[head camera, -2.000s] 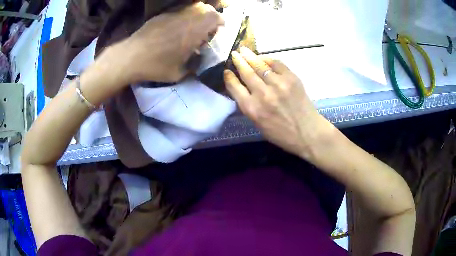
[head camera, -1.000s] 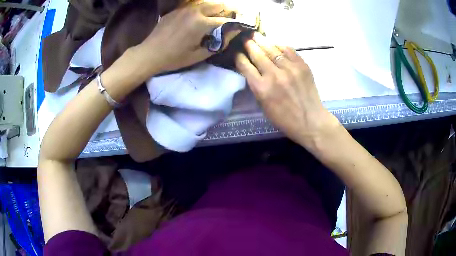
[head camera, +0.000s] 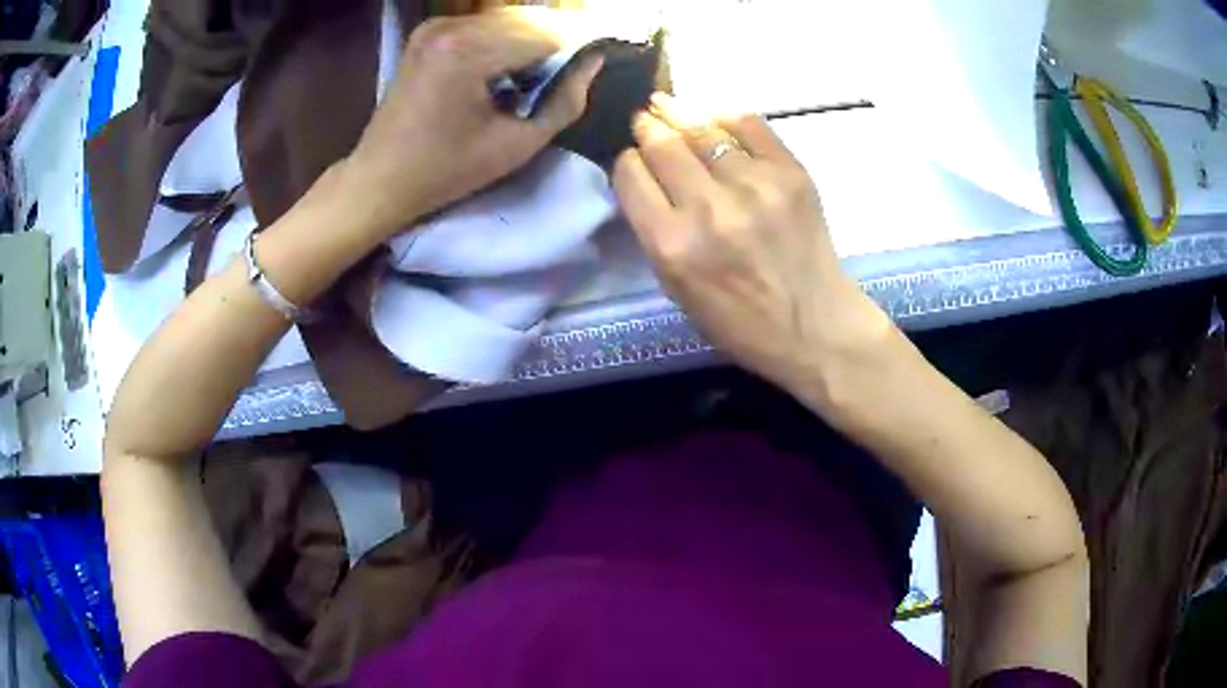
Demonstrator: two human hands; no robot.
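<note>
My left hand (head camera: pixel 464 108) grips a small dark part (head camera: pixel 612 101) of the garment, its thumb on top. My right hand (head camera: pixel 733 222) has its fingertips at the right edge of that part, under the bright lamp. The brown garment fabric (head camera: pixel 303 121) lies around and under my left hand and hangs over the table's front edge. Its white lining (head camera: pixel 498 249) is bunched below the hands on the machine bed. The needle area is washed out by glare.
Scissors with green and yellow loop handles (head camera: pixel 1106 175) lie at the right. A scale tape (head camera: pixel 942 289) runs along the table's front edge. More brown fabric (head camera: pixel 269 538) lies below the table at left and at right (head camera: pixel 1144 497). A blue bag (head camera: pixel 61 578) is at lower left.
My left hand has moved from over the needle area to the left and now pinches the dark part, which shows more openly. The white lining has shifted slightly. My right hand stays beside the part.
</note>
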